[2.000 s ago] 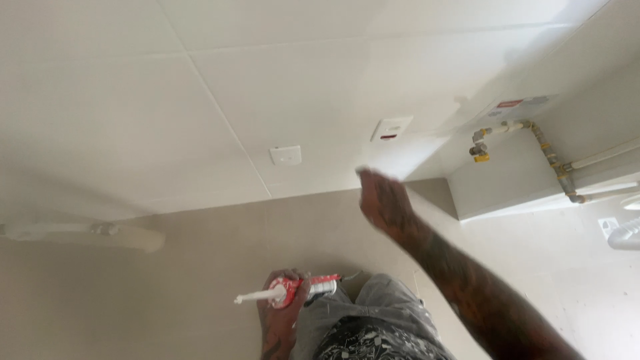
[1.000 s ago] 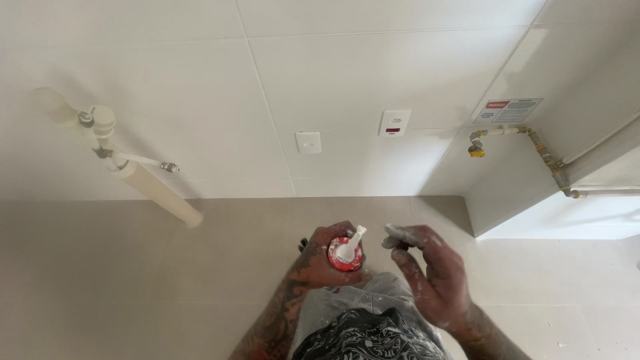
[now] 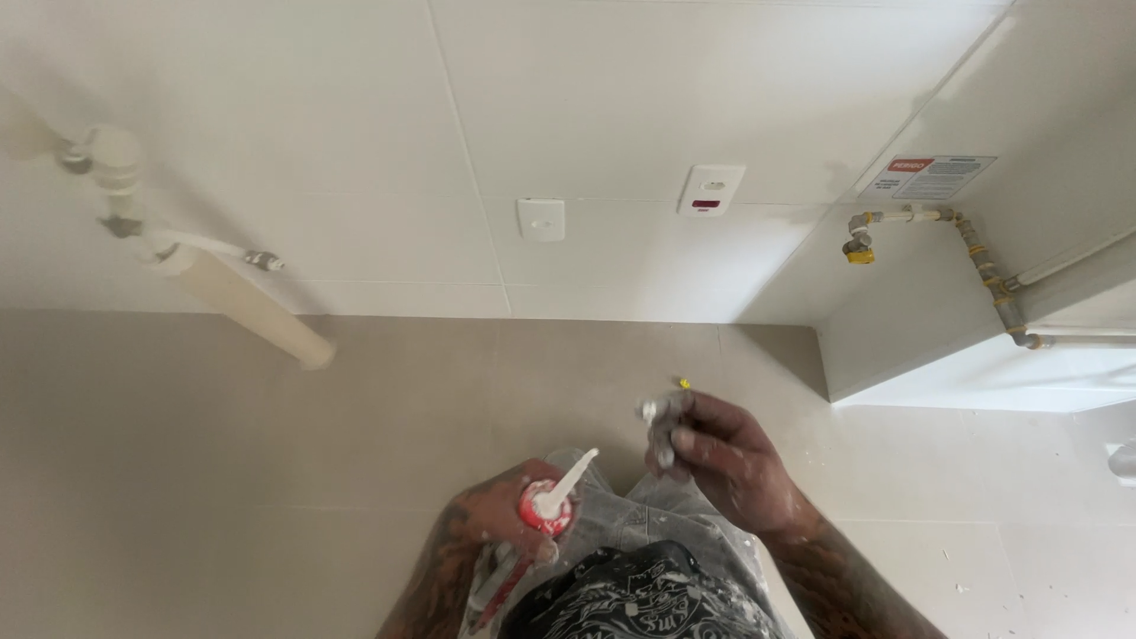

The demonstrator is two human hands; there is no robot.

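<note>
My left hand [image 3: 506, 506] is closed round a caulking gun [image 3: 497, 596] with a sealant cartridge [image 3: 536, 522], whose red front end is smeared white. Its white nozzle [image 3: 573, 477] points up and away from me, toward the right. To the right of the nozzle, my right hand [image 3: 723, 453] has its fingertips bent and coated in grey-white paste, with a white blob at the index fingertip. Whether those fingers pinch anything cannot be told. The nozzle and my right hand are apart.
White wall panels carry a blank-looking plate [image 3: 541, 220] and a socket plate [image 3: 712, 190]. At left, a beige pipe [image 3: 257, 306] meets the floor. Gas piping with a yellow-capped valve [image 3: 859, 252] runs beside a boxed ledge [image 3: 923, 319] at right. A small yellow piece [image 3: 683, 383] lies on the floor.
Two seconds ago my right arm reached toward the wall and the nozzle pointed left. My right hand has come back beside the cartridge, and the nozzle now points up to the right.
</note>
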